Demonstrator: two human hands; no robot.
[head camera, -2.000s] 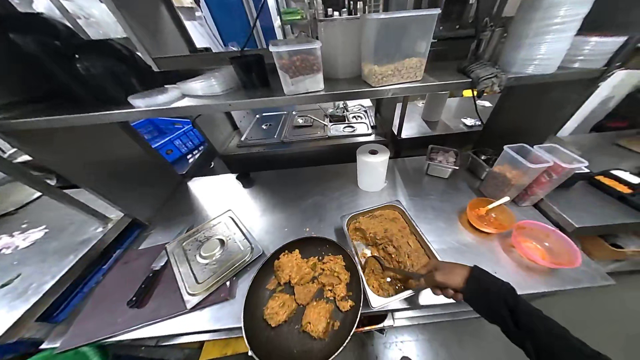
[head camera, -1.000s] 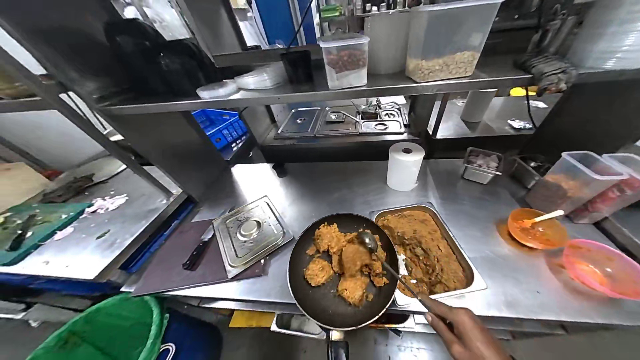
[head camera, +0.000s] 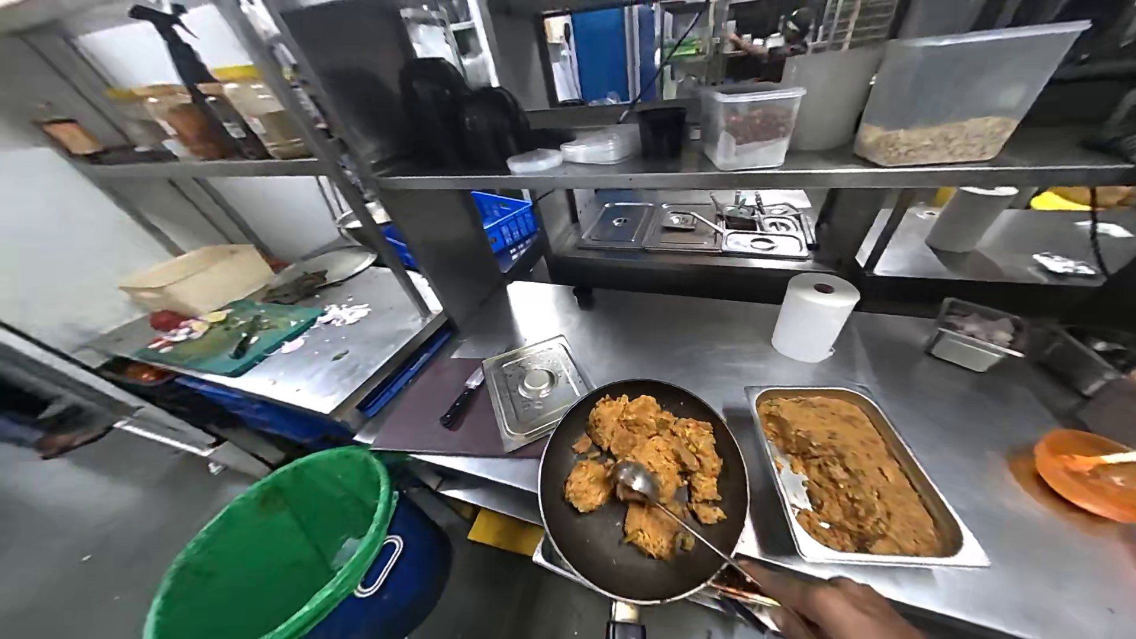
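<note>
My right hand (head camera: 821, 608) grips the handle of a metal ladle (head camera: 637, 484) at the bottom right. The ladle's bowl rests on thick orange-brown food (head camera: 652, 439) that lies in lumps in a black frying pan (head camera: 590, 541). Right of the pan is a rectangular steel tray (head camera: 958, 559) holding more of the same thick mixture, with a hollow scooped at its left side. The pan's handle (head camera: 626, 621) points down to the bottom edge. My left hand is not in view.
A steel lid (head camera: 536, 383) and a knife (head camera: 463, 399) lie on a dark cutting board (head camera: 413, 426) at left. A paper roll (head camera: 815, 317) stands behind the tray. A green-lined blue bin (head camera: 266, 541) stands on the floor. An orange bowl (head camera: 1087, 475) sits at right; a loaded shelf (head camera: 754, 173) crosses above.
The ladle has gone from the tray to the frying pan, and more food lies in the pan than two seconds ago. The view has swung left.
</note>
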